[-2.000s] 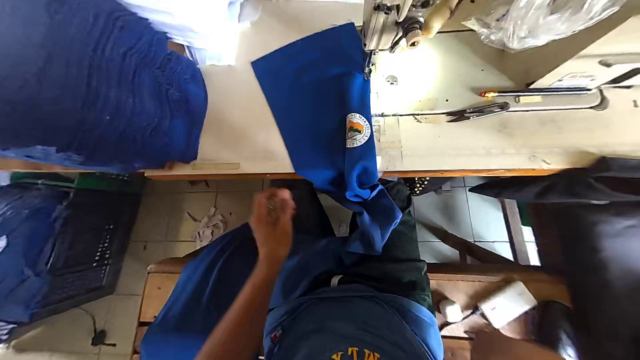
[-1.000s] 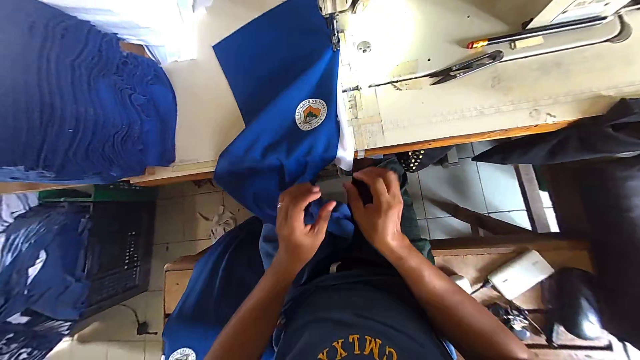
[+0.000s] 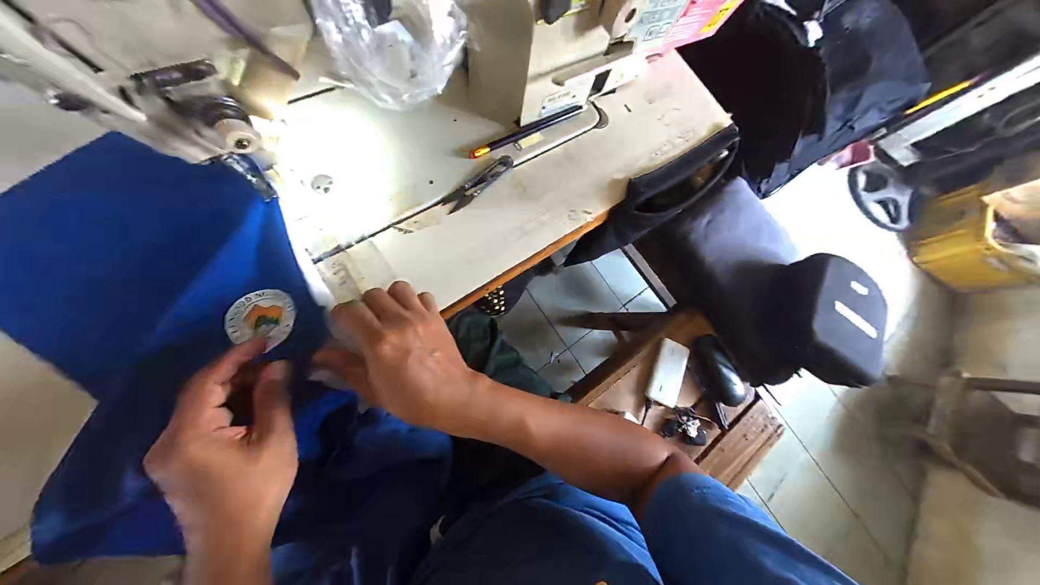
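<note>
Blue fabric (image 3: 138, 268) with a round embroidered badge (image 3: 260, 318) lies over the left end of the sewing table and hangs past its front edge. The top of the cloth reaches the presser foot (image 3: 249, 176) of a sewing machine. My left hand (image 3: 231, 447) pinches the cloth just below the badge, thumb and forefinger close together. At the fabric's right edge, beside a white strip (image 3: 305, 264), my right hand (image 3: 402, 357) has its fingers curled on the cloth; its fingertips are partly blurred.
Thread snips (image 3: 479, 185) and a pencil (image 3: 528, 130) lie on the sewing table (image 3: 569, 195). Behind them is a clear plastic bag (image 3: 394, 53). A wooden bench (image 3: 743, 443) at the right holds a white power bank-like box (image 3: 668, 372). Beyond sits a person in a dark cap (image 3: 845, 317).
Both hands, together over the lap a second ago, are now higher on the cloth, near the badge and the right edge. The view has swung to the right.
</note>
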